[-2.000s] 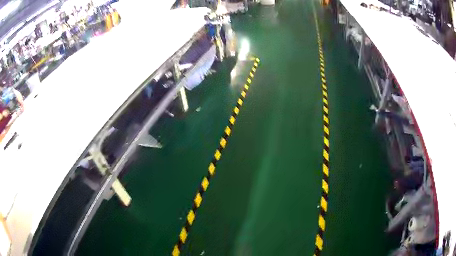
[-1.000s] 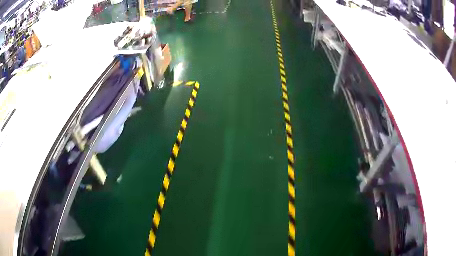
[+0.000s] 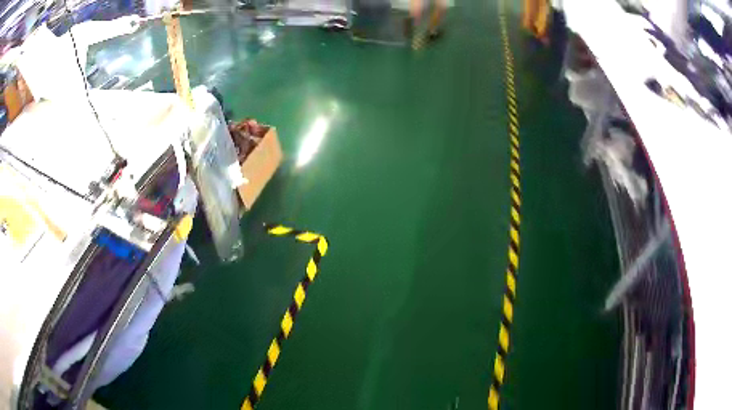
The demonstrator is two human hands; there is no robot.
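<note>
Neither of my hands is in the picture. Nearest in front of me is the green floor (image 3: 401,240), with yellow-black tape (image 3: 512,264) running forward on the right and another tape line (image 3: 287,320) on the left that turns a corner. A long white table (image 3: 32,336) stands on the left, with dark and white material on its lower shelf. Another white table (image 3: 714,240) with a red edge is on the right.
An open cardboard box (image 3: 261,170) with brown contents stands on the floor beyond the left table. A plastic-wrapped upright thing (image 3: 215,192) is beside it. Clear plastic and long pieces lie under the right table. Blurred legs of a person (image 3: 429,18) show at the top.
I have moved forward along the aisle. The tape corner, the end of the left table and the cardboard box are nearer and lower in the picture.
</note>
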